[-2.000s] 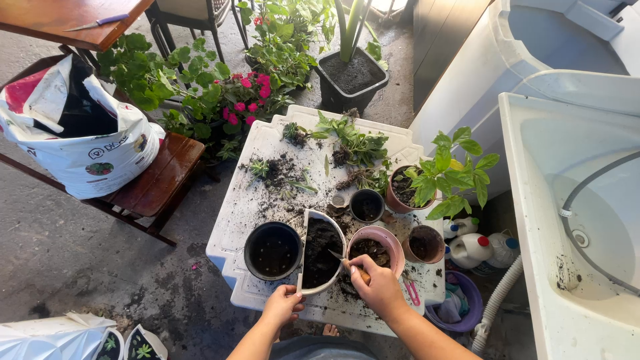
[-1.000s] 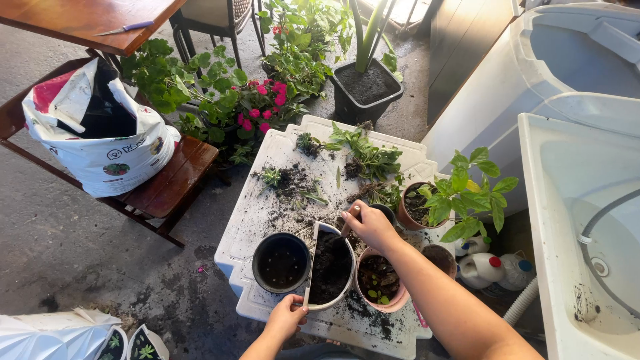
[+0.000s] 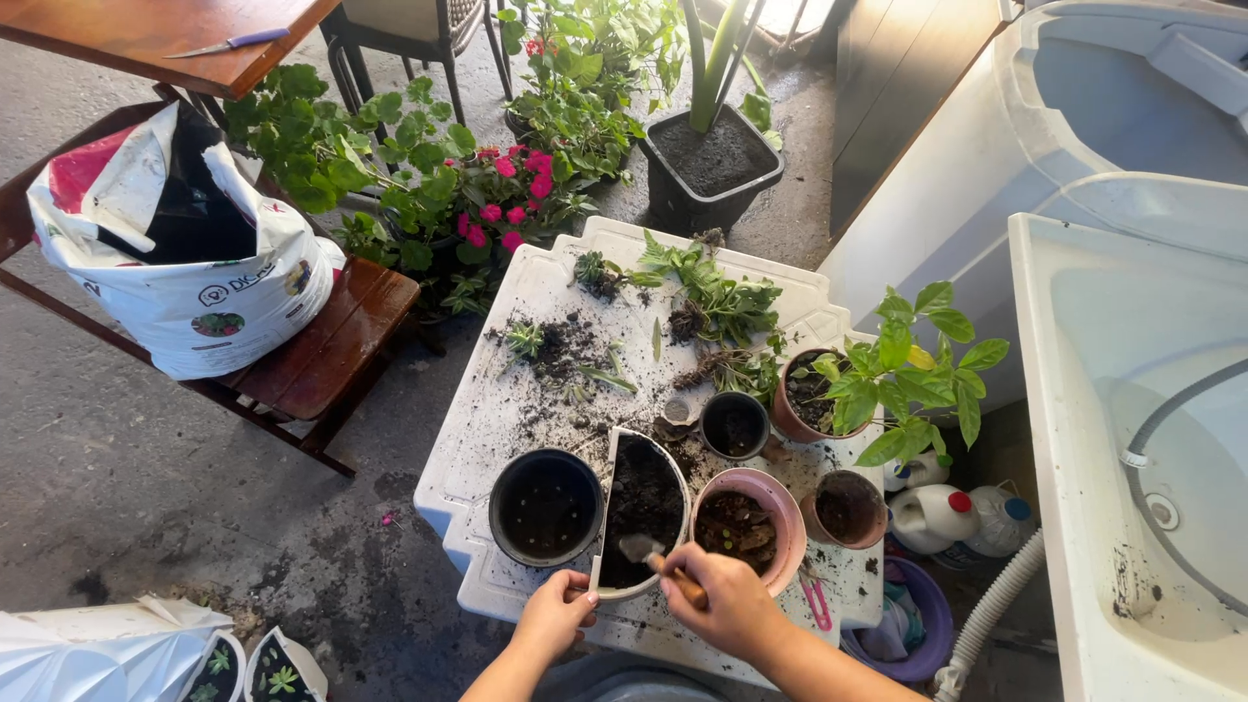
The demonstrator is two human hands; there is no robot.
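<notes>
My left hand (image 3: 558, 616) pinches the near left rim of a white half-round planter (image 3: 682, 468) filled with dark soil. In my right hand (image 3: 720, 597) is the wooden handle of a small trowel (image 3: 641, 548), its blade in the soil near the planter's front. An empty-looking black pot (image 3: 546, 507) with drain holes stands left of the planter, and a pink pot (image 3: 786, 517) with soil and dry leaves stands right of it. Uprooted plants (image 3: 726, 302) and a small succulent (image 3: 525, 338) lie among spilled soil on the white plastic table (image 3: 468, 419).
A small black pot (image 3: 734, 426), a brown pot (image 3: 846, 509) and a potted leafy plant (image 3: 916, 380) stand at the right. A pink-handled tool (image 3: 815, 600) lies near the edge. An open soil bag (image 3: 224, 312) sits on a wooden chair (image 3: 361, 302) at left; a white sink (image 3: 1043, 439) is at right.
My right hand has moved from above the planter's far right side back toward its near edge, bringing the trowel with it. My left hand stays at the planter's rim.
</notes>
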